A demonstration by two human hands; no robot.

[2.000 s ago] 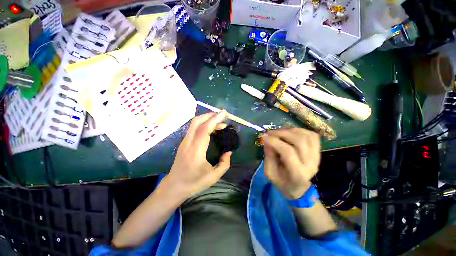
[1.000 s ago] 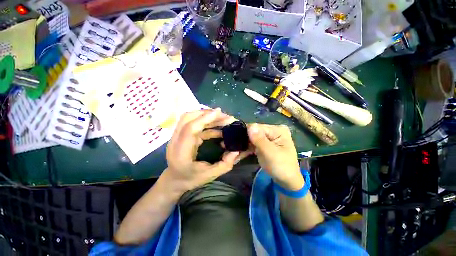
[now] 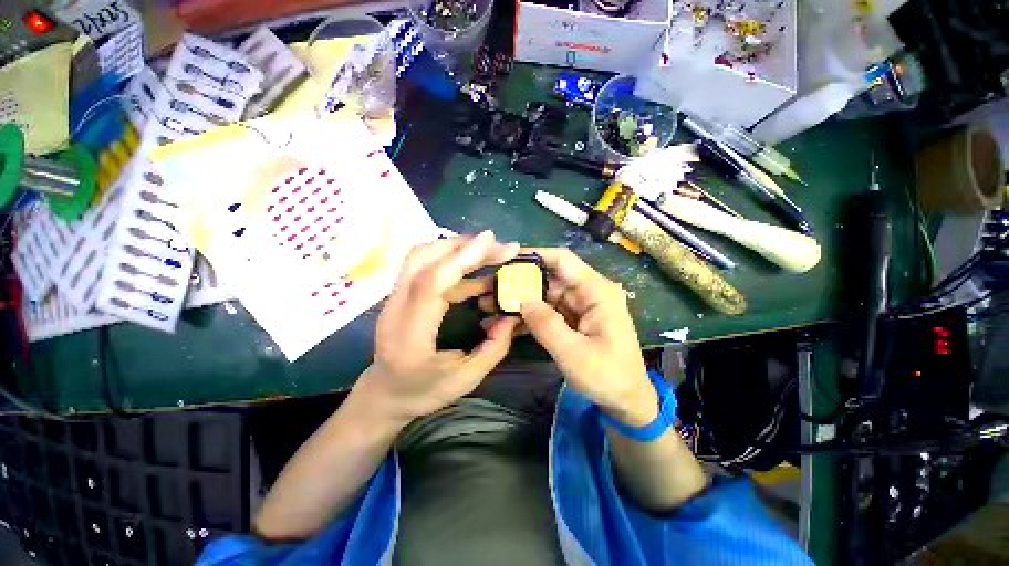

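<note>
A small rounded-square watch unit (image 3: 518, 283) with a black rim and a lit yellowish face is held above the bench's front edge. My left hand (image 3: 426, 321) grips its left side with thumb and fingers. My right hand (image 3: 586, 332) holds its right side, with the thumb at the lower edge of the face. The fingers hide the unit's sides. The sticker sheet (image 3: 365, 227) with rows of small red marks lies on the bench to the left of the hands.
Die-cut sheets (image 3: 155, 238) and a green-flanged spool (image 3: 50, 175) lie left. A mottled brown handle (image 3: 686, 271), a pale-handled tool (image 3: 763, 234) and pen-like tools lie right. Behind are a clear cup (image 3: 633, 116), black parts (image 3: 515, 133) and white boxes (image 3: 592, 39). A compartment tray (image 3: 133, 475) is lower left.
My right hand has moved left from the bench edge onto the unit. The unit's face, dark before, now shows lit yellowish. The white stick beside the sheet no longer shows clearly.
</note>
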